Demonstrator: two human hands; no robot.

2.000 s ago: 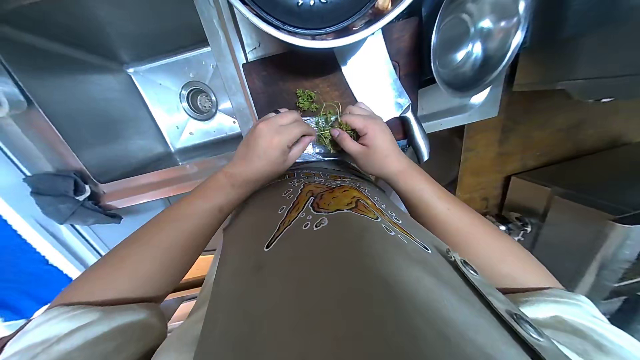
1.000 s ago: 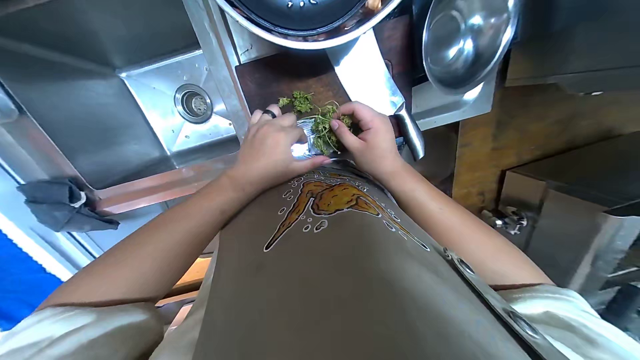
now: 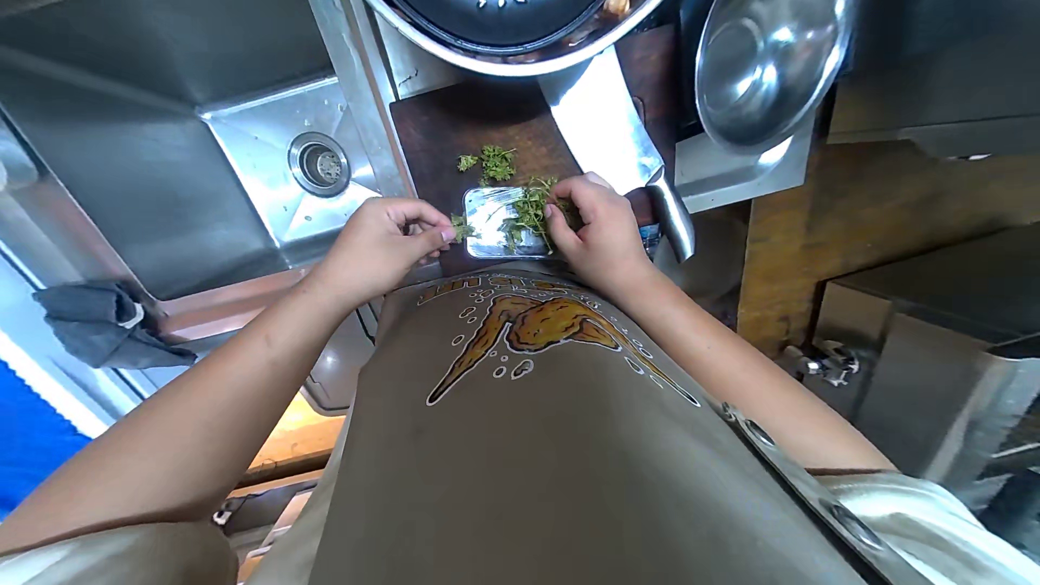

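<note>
My left hand (image 3: 398,240) pinches a small herb sprig (image 3: 461,228) at the left edge of a small metal tray (image 3: 485,213). On the right, my right hand (image 3: 597,227) holds a bunch of leafy green herbs (image 3: 532,211) over the tray's right half. Small herb leaves (image 3: 497,164) lie just beyond the tray on a dark wooden cutting board (image 3: 439,134). A broad-bladed cleaver (image 3: 605,122) rests on the board, its metal handle (image 3: 673,215) pointing toward me, right of my right hand.
A stainless sink (image 3: 244,187) with a drain (image 3: 319,165) is at left, a dark cloth (image 3: 101,325) over its near edge. A large round metal-rimmed pan (image 3: 520,65) stands beyond the board. A steel bowl (image 3: 768,73) sits at back right.
My left hand has moved left, away from the herb bunch, and now pinches a separate sprig. More of the metal tray shows between my hands. The right hand stays at the bunch.
</note>
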